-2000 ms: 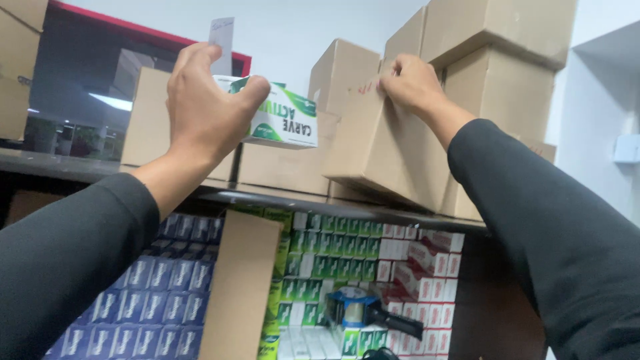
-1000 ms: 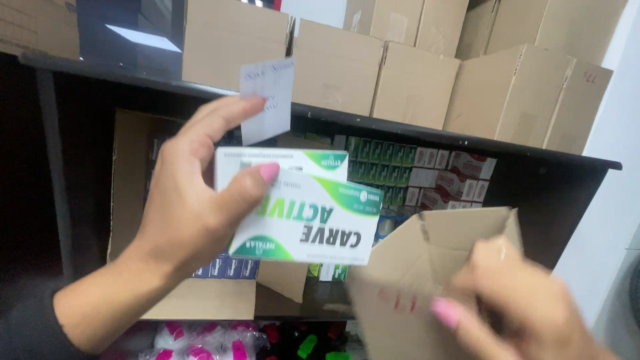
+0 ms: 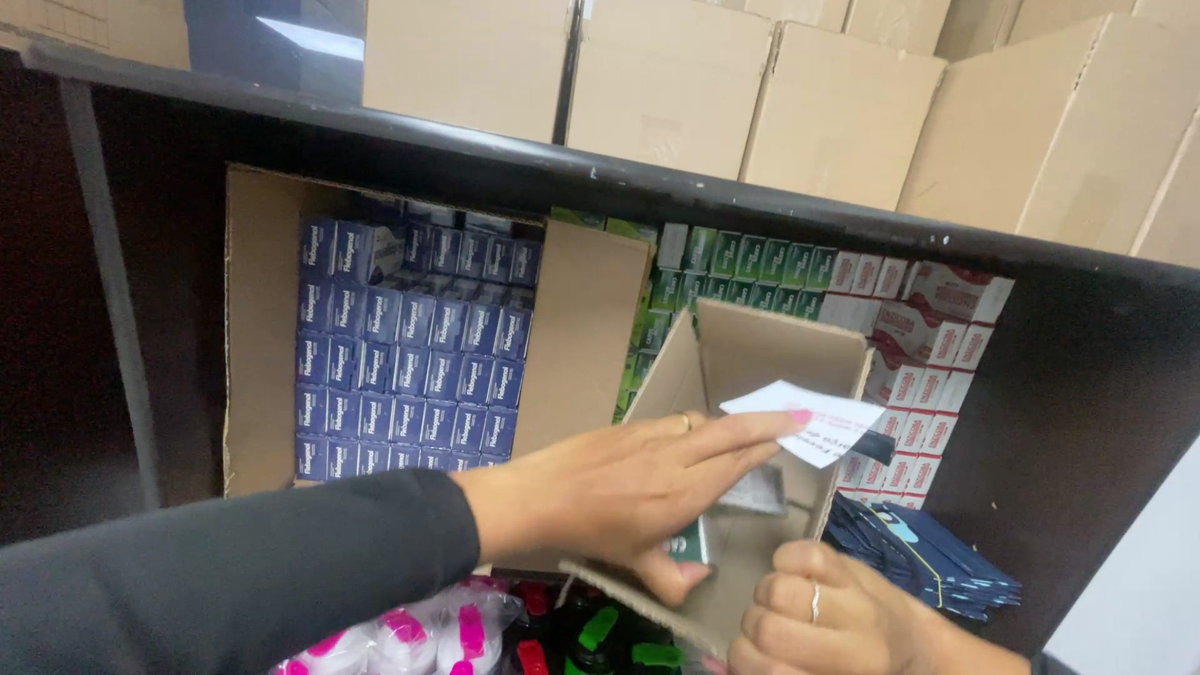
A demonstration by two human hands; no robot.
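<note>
My left hand (image 3: 637, 487) reaches over the mouth of an open cardboard box (image 3: 783, 342), with a white paper slip (image 3: 811, 422) bearing handwriting between its fingers. Near its thumb shows part of a green and white medicine carton (image 3: 692, 544), mostly hidden by the hand. A pale flat item (image 3: 750, 492) lies inside the box. My right hand (image 3: 816, 609) grips the near right edge of this box, which tilts toward me.
Blue cartons (image 3: 412, 347) fill a cardboard box on the shelf. Green cartons (image 3: 750, 262) and red and white cartons (image 3: 923, 403) stand stacked behind. Dark blue packets (image 3: 923, 553) lie at right, bottles with pink caps (image 3: 403, 628) below. Large cardboard boxes (image 3: 666, 84) line the dark upper shelf (image 3: 469, 141).
The cardboard box has come down from the upper shelf in my right hand. My left hand has moved from beside the box to over its mouth, with the slip and carton. The view has tilted down.
</note>
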